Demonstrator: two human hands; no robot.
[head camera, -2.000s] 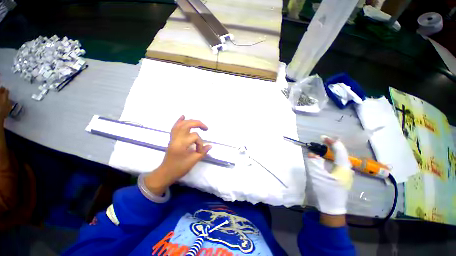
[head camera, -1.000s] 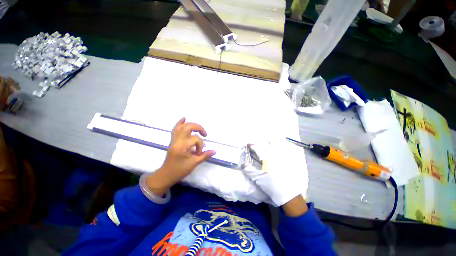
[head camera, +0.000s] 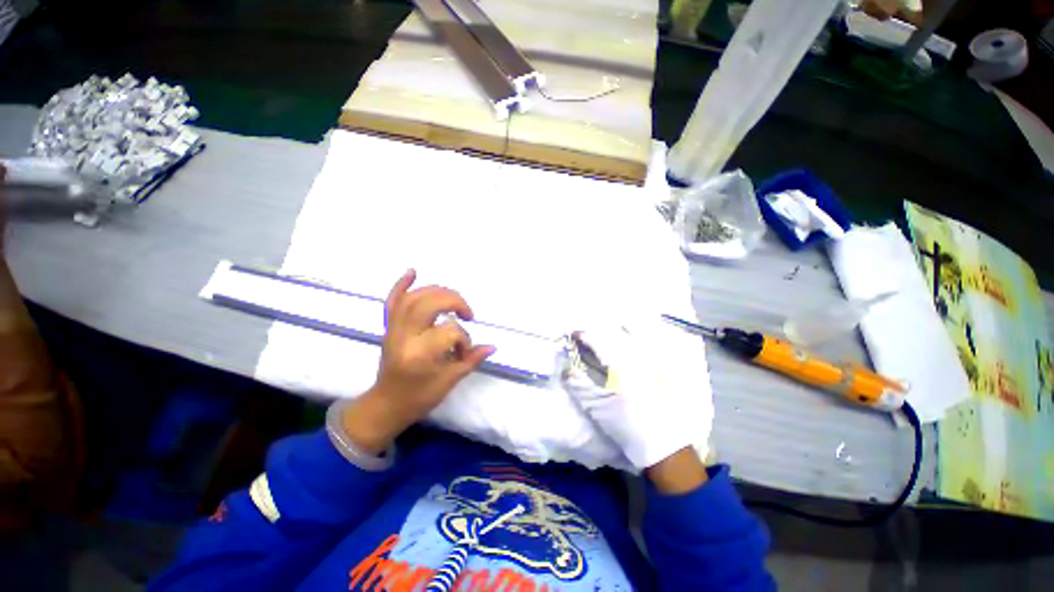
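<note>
A slim lamp housing (head camera: 303, 303) lies slantwise on the white padding cloth (head camera: 462, 220), its left end past the cloth's edge. A white end cap (head camera: 216, 281) shows at its left end. My left hand (head camera: 418, 350) is bare, curled over the middle of the housing; a small pale bit shows at its fingertips. I cannot tell whether it grips the housing. My right hand (head camera: 633, 399), in a white glove, is at the housing's right end, its fingers closed around that end, which they partly hide. The orange electric screwdriver (head camera: 823, 374) lies on the bench to the right.
A raised board (head camera: 555, 145) bears two finished bars (head camera: 476, 56) behind the cloth. A screw bag (head camera: 713, 220), blue tray (head camera: 789, 241), folded white sheet (head camera: 907, 318) and printed cardboard (head camera: 994, 370) are at right. A pile of fittings (head camera: 116, 130) and a person's arm (head camera: 23, 382) are at left.
My right hand has let go of the screwdriver, now lying on the bench, and moved left to the housing's right end. My left hand has barely moved. The neighbour's arm has shifted.
</note>
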